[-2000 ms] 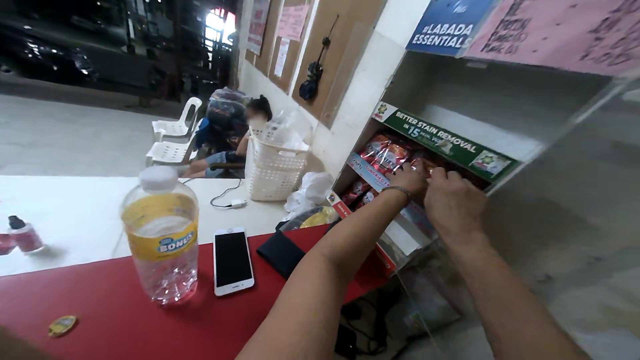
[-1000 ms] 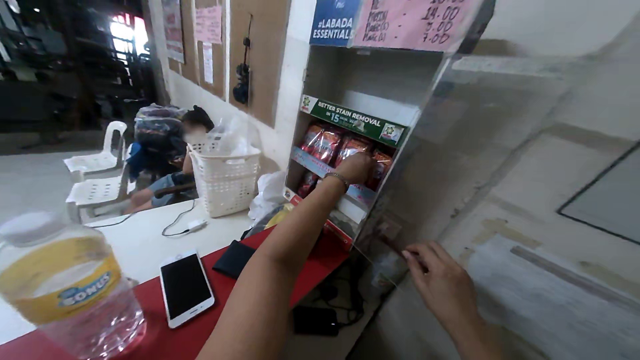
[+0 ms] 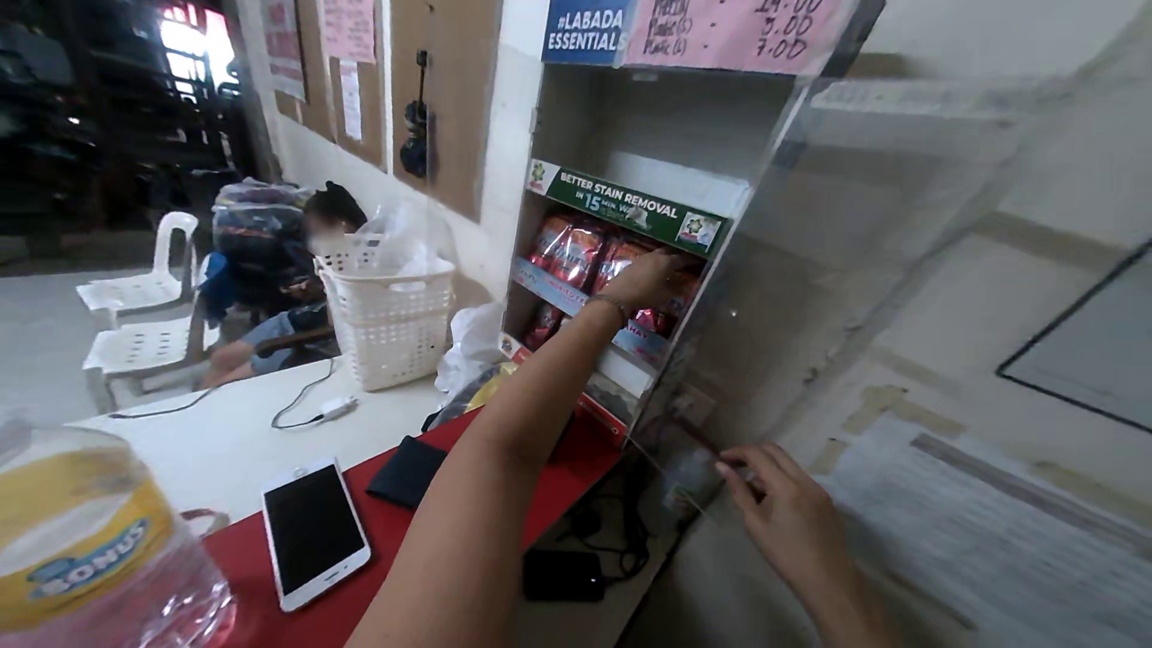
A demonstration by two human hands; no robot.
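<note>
My left hand (image 3: 650,277) reaches into the middle compartment of a white display shelf (image 3: 675,171), at the right end of a row of shiny red packets (image 3: 576,256). Its fingertips are hidden among the packets, so its hold cannot be seen. A thin bracelet circles that wrist. My right hand (image 3: 776,504) hangs lower, right of the shelf, before the wall. Its thumb and forefinger are close together near the edge of a clear sheet; whether they pinch anything is unclear. More red packets (image 3: 543,326) lie in the compartment below.
A white smartphone (image 3: 315,533), a dark wallet-like pouch (image 3: 407,472) and a large plastic bottle (image 3: 99,540) stand or lie on the red-and-white table (image 3: 243,562). Behind are a white plastic basket (image 3: 387,315), a charging cable (image 3: 301,412), a seated person and white chairs (image 3: 139,346). Dark cables hang below.
My right hand has moved away from the packets, down and to the right. My left hand has gone deeper into the row's right end. The view has swung right.
</note>
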